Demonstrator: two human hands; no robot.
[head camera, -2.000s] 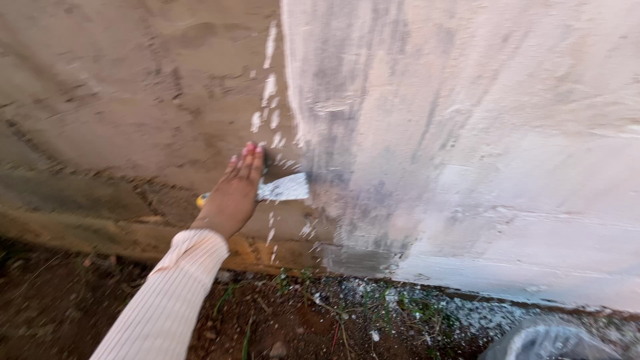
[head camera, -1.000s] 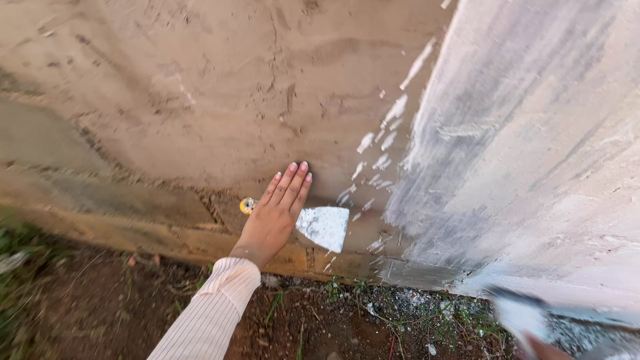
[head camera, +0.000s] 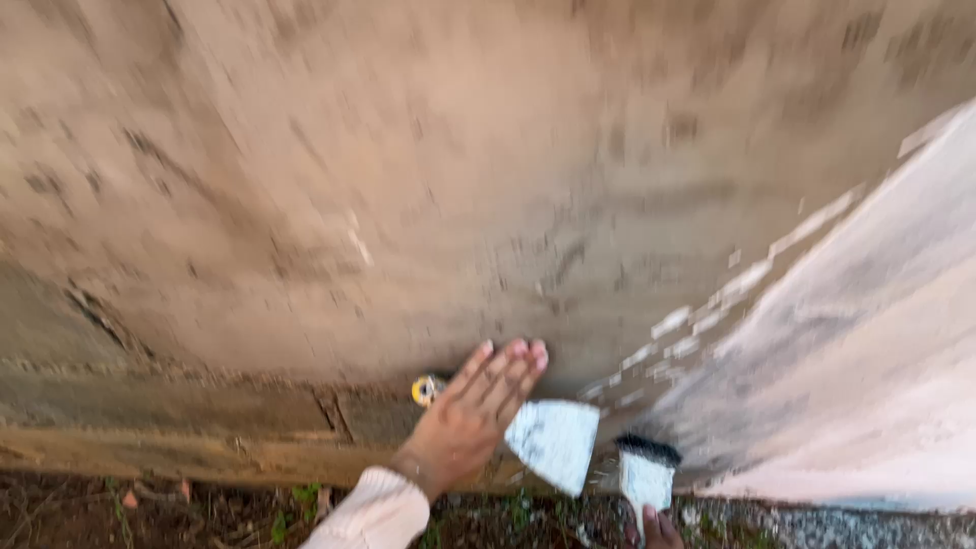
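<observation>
My left hand (head camera: 476, 415), in a ribbed pale sleeve, lies over the handle of a putty knife (head camera: 555, 442) near the foot of a brown plastered wall (head camera: 427, 191). The knife's broad blade is coated white and points right; the yellow handle end shows left of the fingers. To the right, at the bottom edge, my right hand (head camera: 657, 530) holds a paintbrush (head camera: 646, 473) with dark bristles upward and a white-coated ferrule, just beside the blade. White paint (head camera: 862, 366) covers the wall at right, with white dabs along its edge.
Brown soil (head camera: 152, 518) with small green plants and dry litter runs along the wall's foot. White specks lie on the ground at lower right. Cracks (head camera: 95, 316) mark the lower left of the wall.
The paintbrush, a blur at lower right one second ago, now stands close to the putty knife's blade. The view has swung left along the wall.
</observation>
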